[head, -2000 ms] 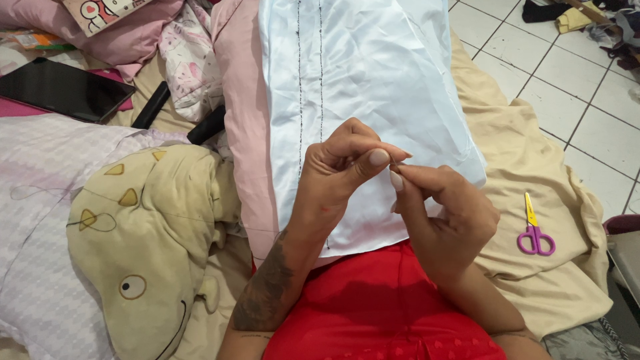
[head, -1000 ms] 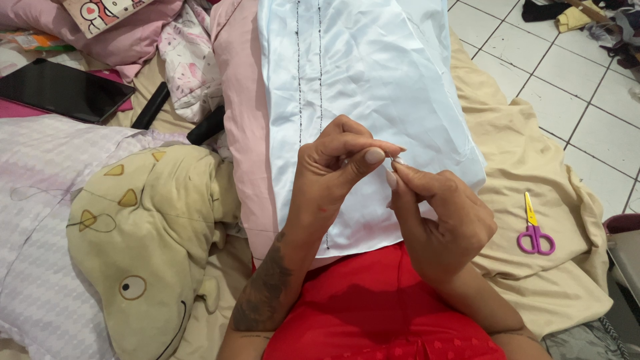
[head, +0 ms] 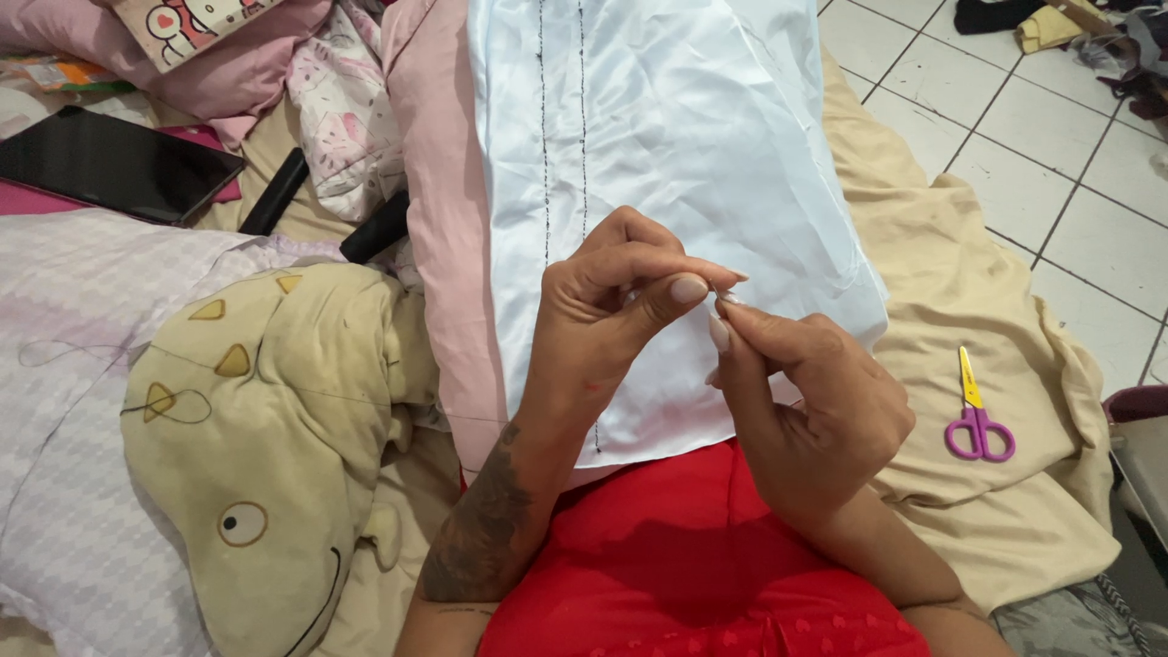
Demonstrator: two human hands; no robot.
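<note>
My left hand (head: 620, 301) and my right hand (head: 812, 392) meet fingertip to fingertip above a light blue satin cloth (head: 693, 137). Between the right thumb and forefinger is a thin, tiny item, perhaps a needle; the left thumb and forefinger pinch at its upper end, where something fine like thread may be. Two lines of dark stitching run down the cloth's left part. Dark thread (head: 182, 406) trails loosely over a plush dinosaur toy (head: 265, 465) on the left. Scissors with purple handles (head: 979, 436) and yellow blades lie on the beige sheet at the right.
A pink pillow (head: 447, 228) lies under the satin cloth. At the upper left are a black tablet or phone (head: 119, 164), two black cylindrical things (head: 276, 192) and a printed box (head: 196, 27). White floor tiles (head: 1031, 137) show beyond the beige sheet (head: 922, 265), with a heap of items at the far right.
My fingertips have shifted slightly against each other while staying pinched together. The cloth, scissors and plush toy have not moved.
</note>
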